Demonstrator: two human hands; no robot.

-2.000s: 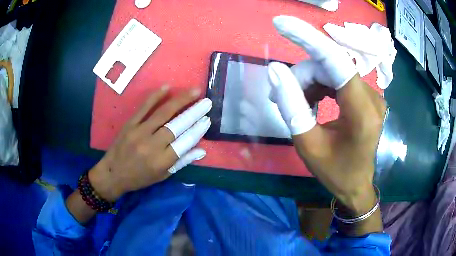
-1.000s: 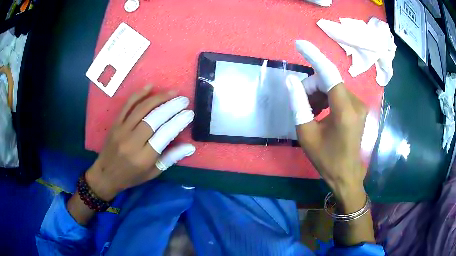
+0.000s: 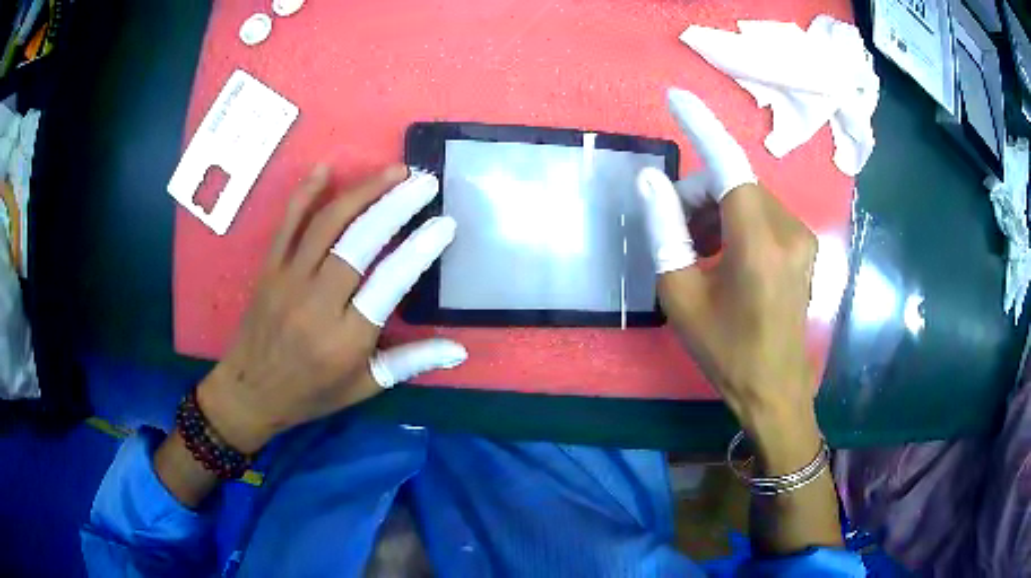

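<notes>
A black-framed tablet (image 3: pixel 531 226) with a pale, shiny screen lies flat on the red-pink mat (image 3: pixel 509 367). Thin bright lines cross the right part of its screen, perhaps film edges. My left hand (image 3: pixel 328 288), with white finger cots, rests at the tablet's left edge, two cotted fingertips on its frame. My right hand (image 3: pixel 735 248), with cots on thumb and index finger, is at the right edge, thumb over the screen's right side. Its other fingers are partly hidden behind it. I cannot tell if it pinches film.
A white card with a cutout (image 3: pixel 251 127) lies left on the mat, with white discs (image 3: pixel 256 29) above it. A crumpled white wipe (image 3: pixel 797 81) lies upper right. Boxes (image 3: pixel 918 45) stand at the far right. Glossy clear material (image 3: pixel 887 299) lies right of the mat. Another person's sleeve (image 3: pixel 938 497) shows lower right.
The tablet, mat and card have shifted left in the view. My left hand now touches the tablet's left edge. My right hand has come down and stays at the right edge.
</notes>
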